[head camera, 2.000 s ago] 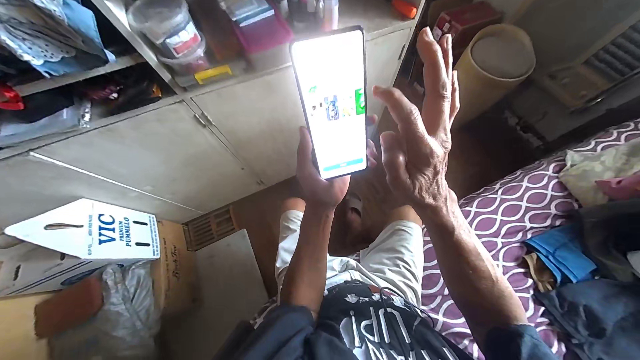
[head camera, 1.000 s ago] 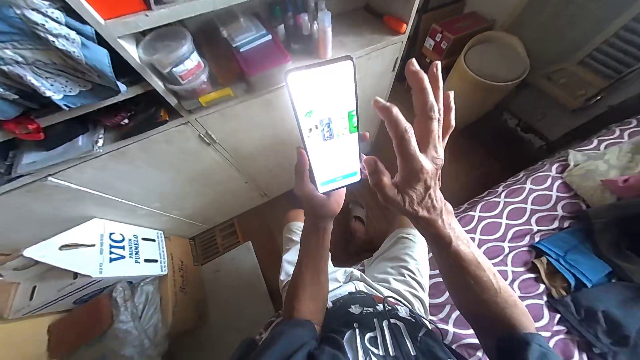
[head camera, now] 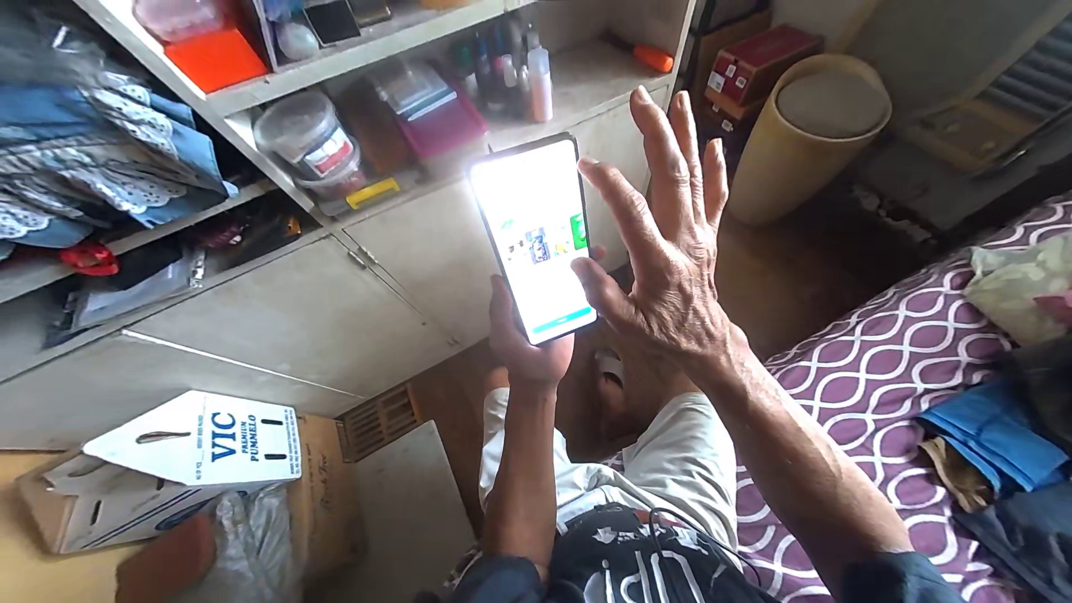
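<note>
A smartphone (head camera: 540, 243) with a bright, mostly white screen stands tilted in the middle of the head view. My left hand (head camera: 532, 339) grips its lower end from below and behind, with the thumb along the left edge. My right hand (head camera: 670, 251) is raised at the phone's right side with its fingers spread and nothing held. Its thumb tip is at the screen's lower right edge; whether it touches the glass I cannot tell. The index fingertip is near the upper right edge. Small coloured pictures show on the screen, overexposed.
Ahead are wooden shelves (head camera: 251, 96) with plastic tubs (head camera: 306, 142), bottles (head camera: 540, 84) and folded clothes, above cabinet doors (head camera: 285, 318). A cardboard fruit box (head camera: 243, 444) lies at lower left. At right are a patterned bed cover (head camera: 879, 352), blue cloth (head camera: 997, 435) and a tall round bin (head camera: 812, 134).
The right hand's index finger and thumb have moved closer to the phone's right edge. The left hand keeps its hold on the phone.
</note>
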